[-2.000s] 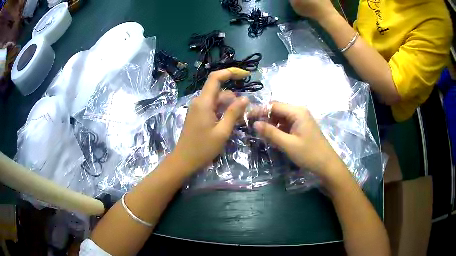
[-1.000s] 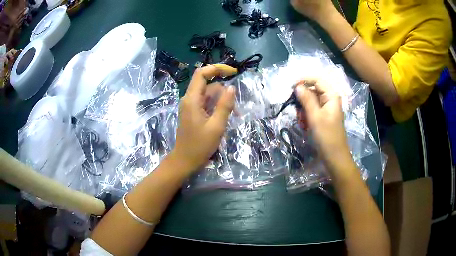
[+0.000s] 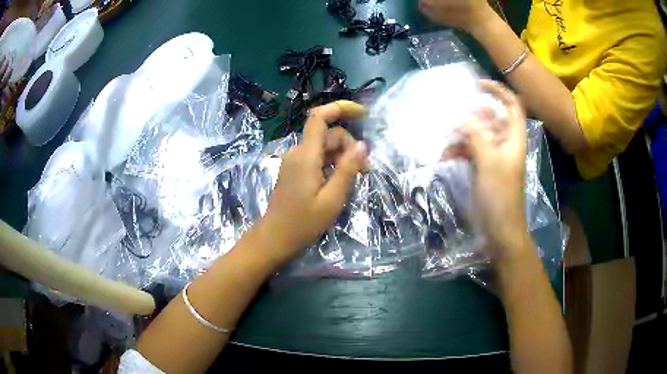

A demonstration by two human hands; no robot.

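My left hand is left of centre, a yellow-tan cover on its index fingertip. Thumb and index are apart, with nothing seen between them. My right hand, blurred, grips a shiny clear plastic bag at its right side; the bag's left edge is near my left fingertips. Glare hides its details. Bagged black cables lie in a heap below and between my hands. Loose black cables lie beyond my left hand.
White rounded parts, some under clear plastic, lie at left. A pale tube juts in at lower left. More loose cables lie at the back. A person in a yellow shirt is at right, above a brown carton.
My right hand has moved up and right from the dark cable it held, and now grips clear plastic, which has shifted left. My left hand has moved slightly right.
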